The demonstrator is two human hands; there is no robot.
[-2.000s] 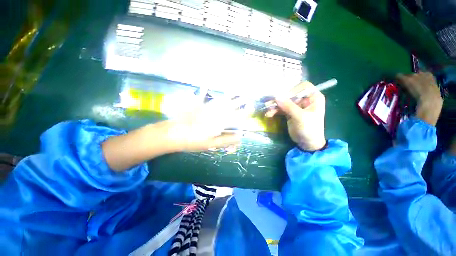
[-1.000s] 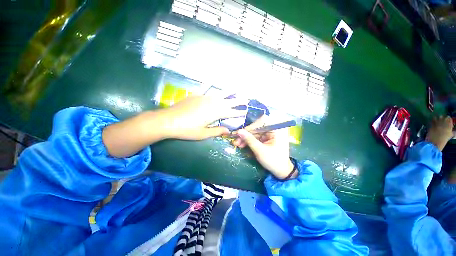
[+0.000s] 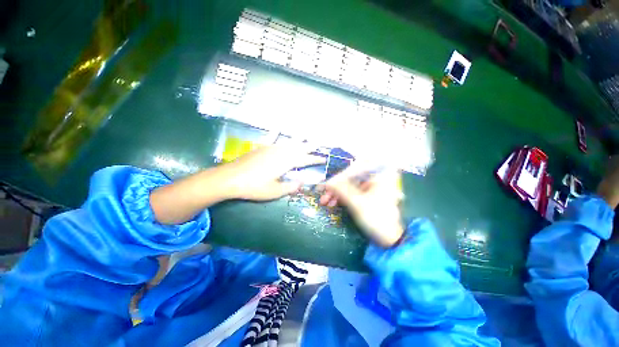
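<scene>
A display module with a dark screen and pale edges lies between my hands, partly covered by fingers. My left hand holds it from the left, fingers over its upper left part. My right hand is at its lower right, fingertips closed in near its lower edge; glare hides whether the tweezers are in it. Small orange-gold bits show by the fingertips. A glossy white liner sheet with rows of small white strips lies just beyond, washed out by glare. A yellow piece shows at its near left.
A sheet of white strips lies farther back. A small white-edged display lies apart. Amber film lies at left. Red-framed units are stacked at right beside another worker's blue sleeve. Thin red frames lie at the far right.
My right hand has come in from the right to the module's lower edge. The tweezers, visible in it earlier, no longer show clearly. The neighbour's hand has moved right, off the red-framed stack.
</scene>
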